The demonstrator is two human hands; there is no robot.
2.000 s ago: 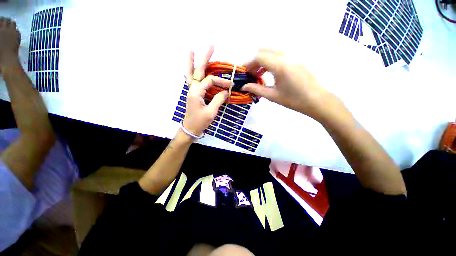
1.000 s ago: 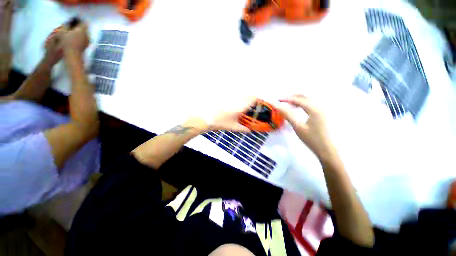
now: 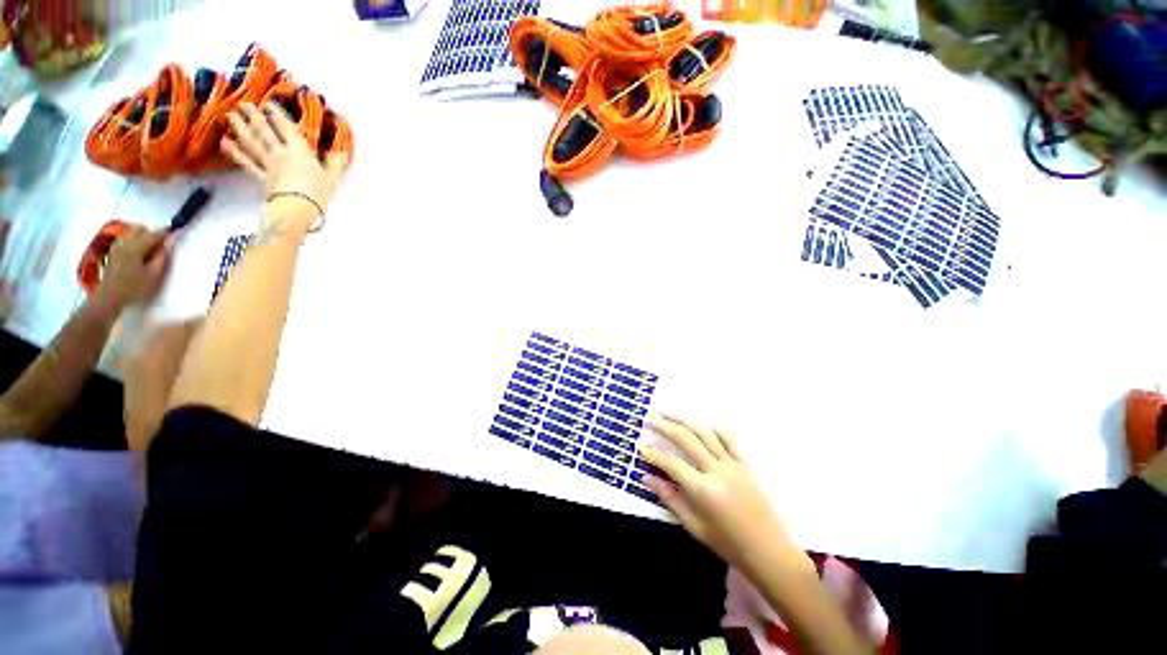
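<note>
My left hand point(image 3: 279, 164) reaches to the far left, its spread fingers lying over the right part of a row of orange cord coils point(image 3: 166, 126) with black parts. It is not closed around a coil; its palm side is hidden. My right hand point(image 3: 710, 484) is near the front edge, fingertips at the right edge of a label sheet point(image 3: 576, 407) with rows of small dark labels. It grips nothing visible. The sheet lies flat with a stepped lower right edge.
More orange coils point(image 3: 634, 96) are heaped at the back centre, one black plug point(image 3: 555, 195) sticking out. Spare label sheets point(image 3: 902, 205) overlap at right; another stack point(image 3: 484, 45) lies at the back. At left, another person's hand point(image 3: 132, 266) is beside a coil.
The coil that was between my hands has left the spot by the label sheet. My left hand has moved far left to the row; my right hand has come down to the sheet. The view has shifted.
</note>
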